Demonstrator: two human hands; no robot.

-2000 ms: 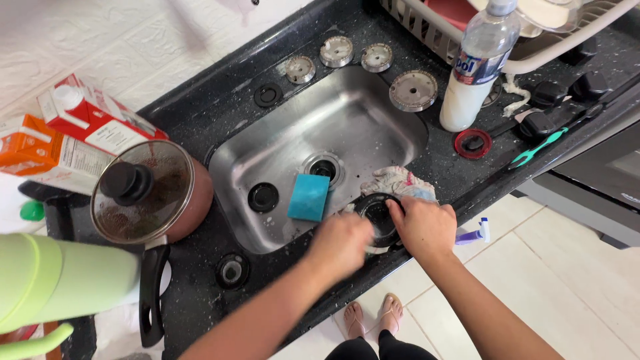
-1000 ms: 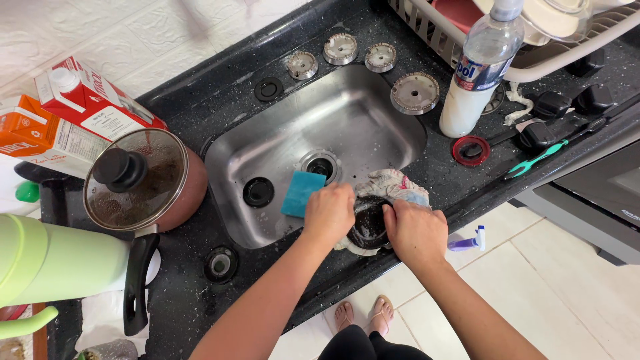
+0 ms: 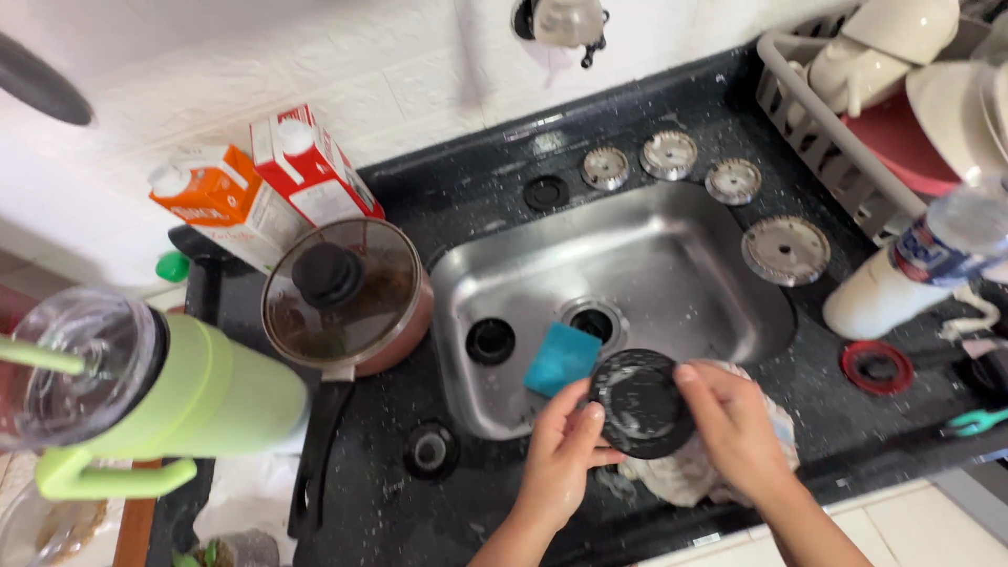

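A round black burner cap, wet on its face, is held between my left hand at its left edge and my right hand at its right edge. Under and beside my right hand lies a crumpled cloth on the counter's front edge. Just left of the cap, a blue sponge rests in the steel sink, partly over the drain. A small black burner piece sits in the sink's left part. Another black piece stands on the counter left of my left hand.
Several metal burner heads line the sink's back and right rim. A lidded pot, cartons and a green tumbler stand left. Right are a bottle, red ring, green-handled brush and dish rack.
The black cap has been lifted off the cloth and is now held up between both hands, its round face in sight. The view has shifted left.
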